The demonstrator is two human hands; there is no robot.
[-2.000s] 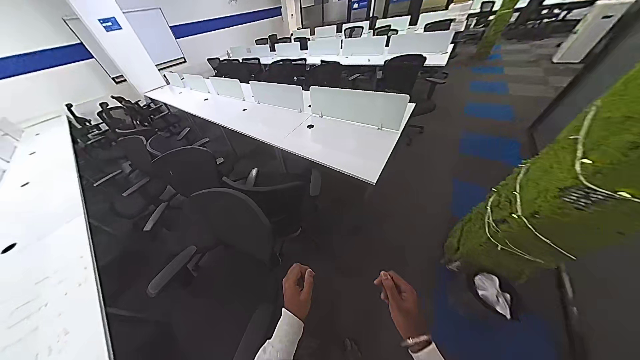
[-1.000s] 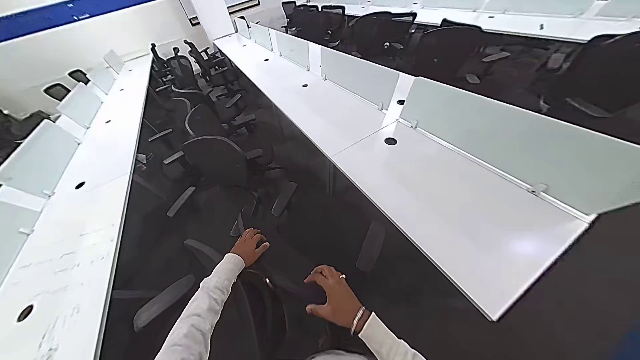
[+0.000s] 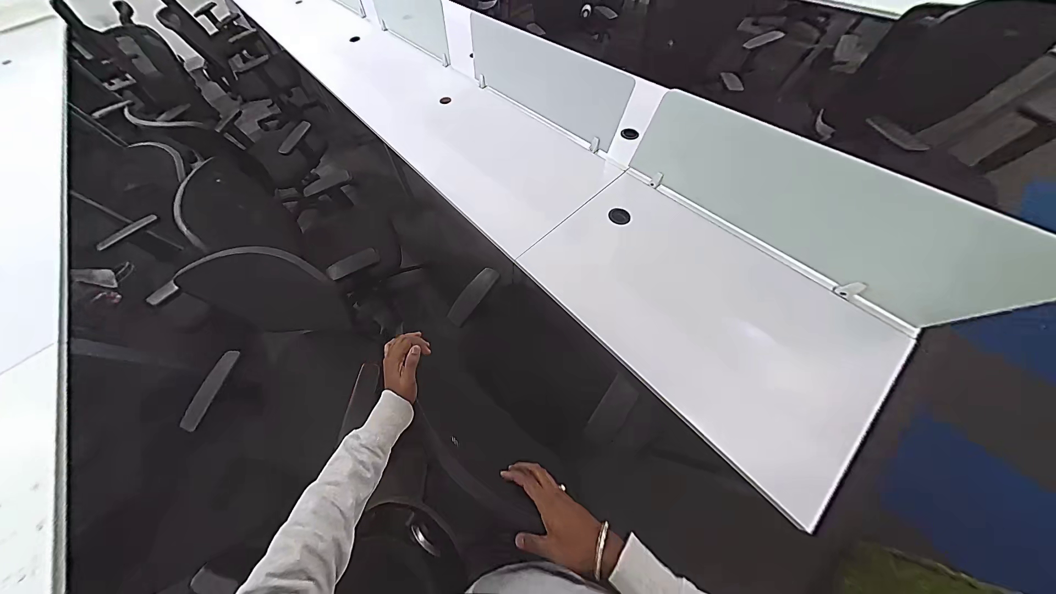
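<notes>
My left hand (image 3: 403,367), at the end of a light sleeve, is over the dark office chair (image 3: 487,437) in front of me; its fingers are slightly bent and nothing shows in them. Lower and to the right is my right hand (image 3: 561,516), with a ring and a bracelet, thumb and fingers spread and empty. It is near the same chair's back; whether either hand touches the chair is hard to tell against the dark surface. To the right of both hands runs a long white desk (image 3: 701,330) with frosted divider panels (image 3: 825,206).
Several black office chairs (image 3: 264,289) stand in a row at the left, their armrests sticking out. Another white desk (image 3: 33,247) borders the left side. Beyond the dividers are more chairs (image 3: 924,91). Blue carpet patches (image 3: 965,495) and a bit of green surface (image 3: 899,569) lie at lower right.
The view has moved in close to the desk row and chairs since the oldest frame. My hands, nearer together fingertip to fingertip one second ago, are now farther apart, the left one reaching farther forward.
</notes>
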